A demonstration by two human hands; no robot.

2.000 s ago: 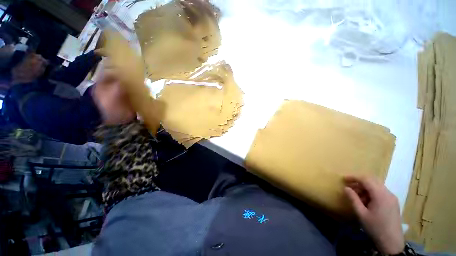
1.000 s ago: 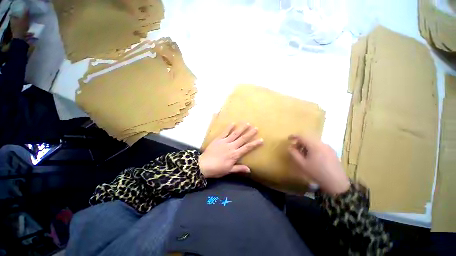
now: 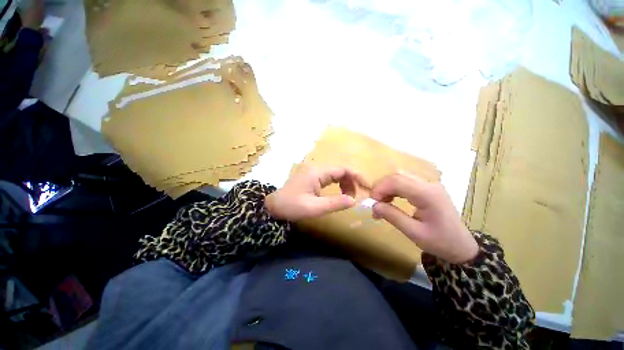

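Note:
A pile of tan kraft blanks [image 3: 342, 147] lies in front of my body at the table's front edge. A small white strip [image 3: 367, 203] shows between my fingertips above the pile; most of it is hidden by my fingers. My right hand [image 3: 424, 215] pinches it between thumb and finger. My left hand [image 3: 316, 195] is curled with its fingertips close against the strip; whether it grips the strip is hard to tell.
A fanned pile of blanks with white strips along its top edge [image 3: 188, 130] is at the left, another tan pile [image 3: 157, 34] beyond it. Long kraft blanks [image 3: 540, 184] stand at the right. Clear plastic [image 3: 438, 55] lies at the far side. A person's sleeve [image 3: 20, 68] shows far left.
My left hand first came from the left pile to lie flat on the front pile, then lifted. Both hands are now together above it, with a white strip at the fingertips.

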